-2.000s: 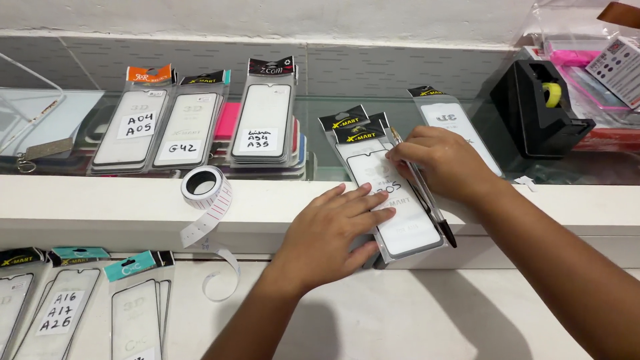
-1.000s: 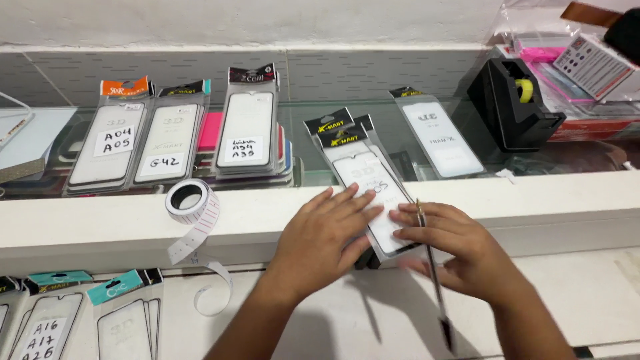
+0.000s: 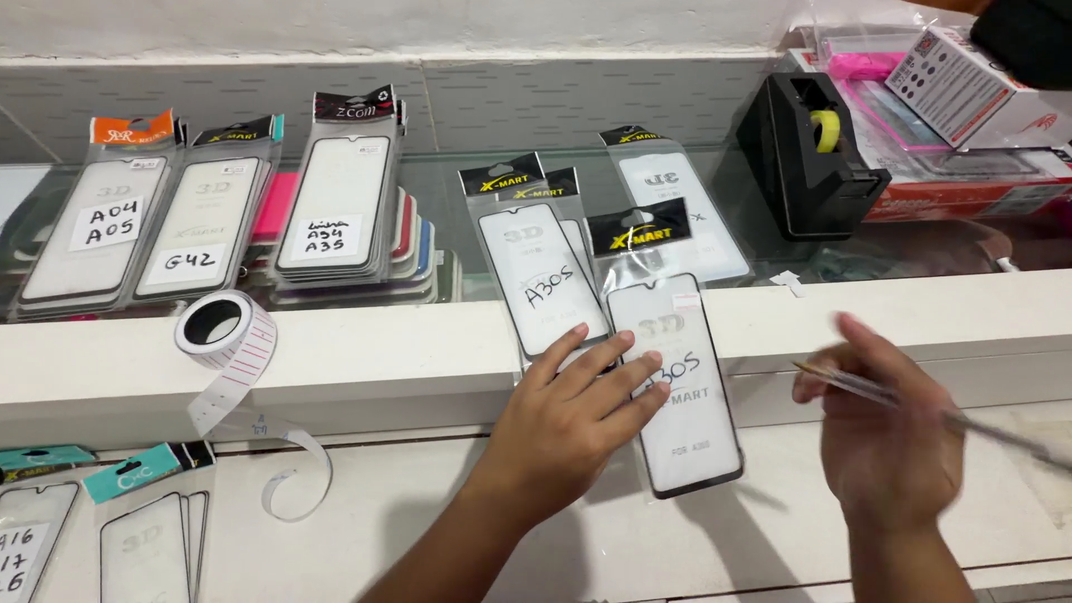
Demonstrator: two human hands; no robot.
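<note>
My left hand (image 3: 569,419) lies with spread fingers on two packaged phone screen protectors. One, the front protector (image 3: 687,452), has a black border and pen writing and overhangs the ledge's front edge; its neighbour (image 3: 540,301), also pen-marked, lies to its left over another pack. My right hand (image 3: 892,427), blurred, is raised to the right, with a pen (image 3: 980,427) held in it and touching no pack. Behind the front protector another packaged protector (image 3: 682,201) lies on the glass, its print reversed.
Stacks of labelled protectors (image 3: 92,226) stand at the back left, beside phone cases (image 3: 419,251). A label roll (image 3: 213,327) sits on the white ledge (image 3: 394,360), its strip hanging down. A black tape dispenser (image 3: 804,159) and a printed box (image 3: 955,88) are at the back right. More packs (image 3: 142,544) lie lower left.
My right hand has moved right, away from the packs, with the pen. A pen-marked protector now lies right of the other one, partly under my left fingers.
</note>
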